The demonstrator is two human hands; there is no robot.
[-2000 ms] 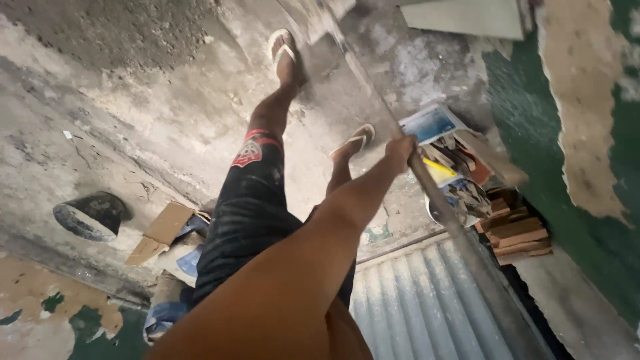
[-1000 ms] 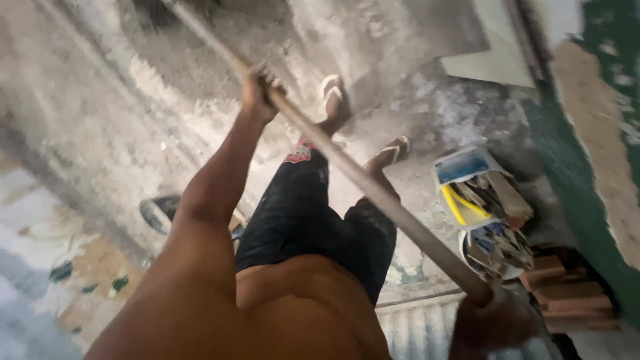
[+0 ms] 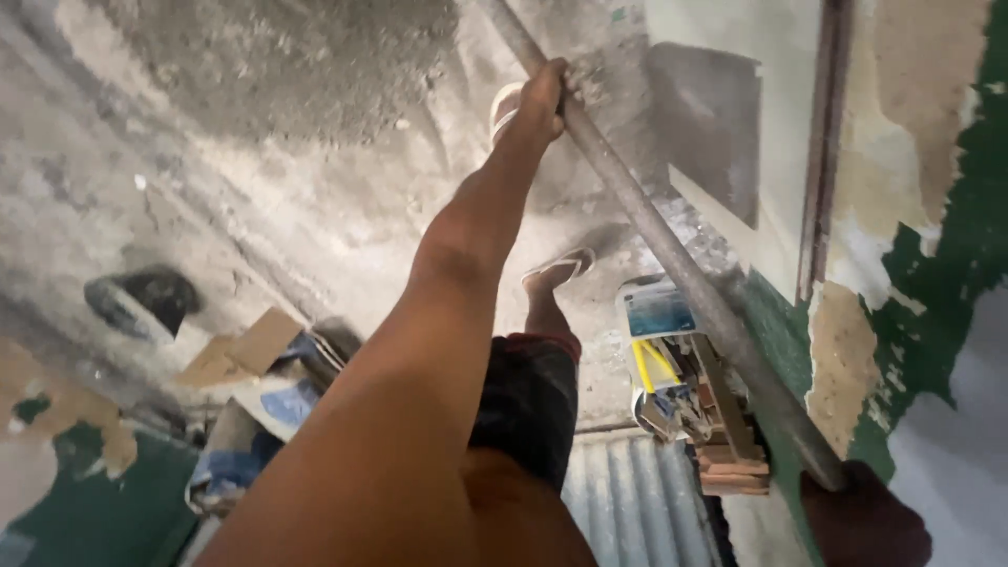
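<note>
A long wooden pole [image 3: 669,244] slants from the top middle down to the lower right. My left hand [image 3: 551,98] grips it near the top of the view, arm stretched forward. Around the pole's near end at the lower right, my right hand [image 3: 862,512] is closed, dark and blurred. The pole's far end lies outside the view. Beneath the upper part of the pole, grey rubble or loose mortar [image 3: 315,63] covers part of the rough floor. My feet in light flip-flops stand on the floor.
On the right, a container of scraps [image 3: 661,378] stands beside stacked bricks [image 3: 732,468] and a corrugated sheet [image 3: 630,504]. Pale panels [image 3: 787,157] lean near the peeling green wall [image 3: 937,268]. A black bucket [image 3: 146,299], cardboard [image 3: 264,339] and a sack [image 3: 228,465] lie left.
One second ago my left hand was farther left, and it has moved right with the pole. The right hand now shows at the pole's near end, at the lower right. The view has shifted.
</note>
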